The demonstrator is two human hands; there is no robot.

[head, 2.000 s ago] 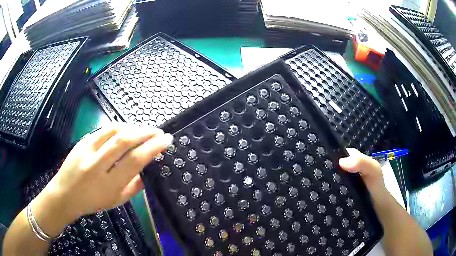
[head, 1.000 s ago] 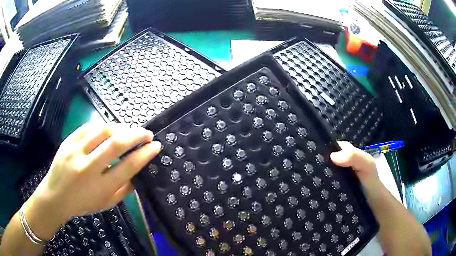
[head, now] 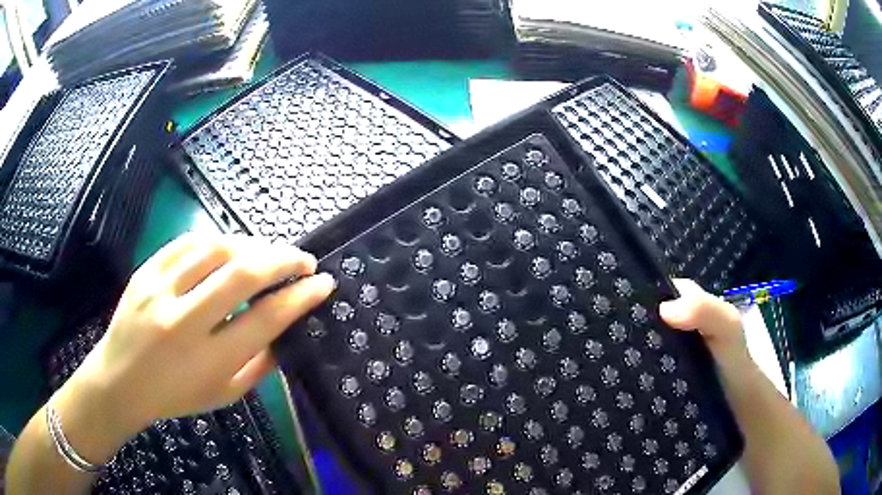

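A black blister tray [head: 527,387] is held tilted in front of me, with small silvery round components [head: 481,346] in most pockets. Several pockets in its upper left part are empty. My left hand [head: 208,324] is at the tray's upper left edge, fingertips at the rim, with a thin dark tool [head: 253,302], likely tweezers, between its fingers. My right hand [head: 711,324] grips the tray's right edge, thumb on the rim; its other fingers are hidden beneath.
A pale-looking glossy tray [head: 309,145] and another black tray [head: 658,179] lie behind. Tray stacks stand at left [head: 68,174] and right [head: 793,174]. A blue pen [head: 764,289] lies by my right hand. An orange-red object [head: 714,97] and paper stacks [head: 145,34] are at the back.
The whole view shifted slightly and back. Both hands keep their hold on the tray, with little movement relative to it.
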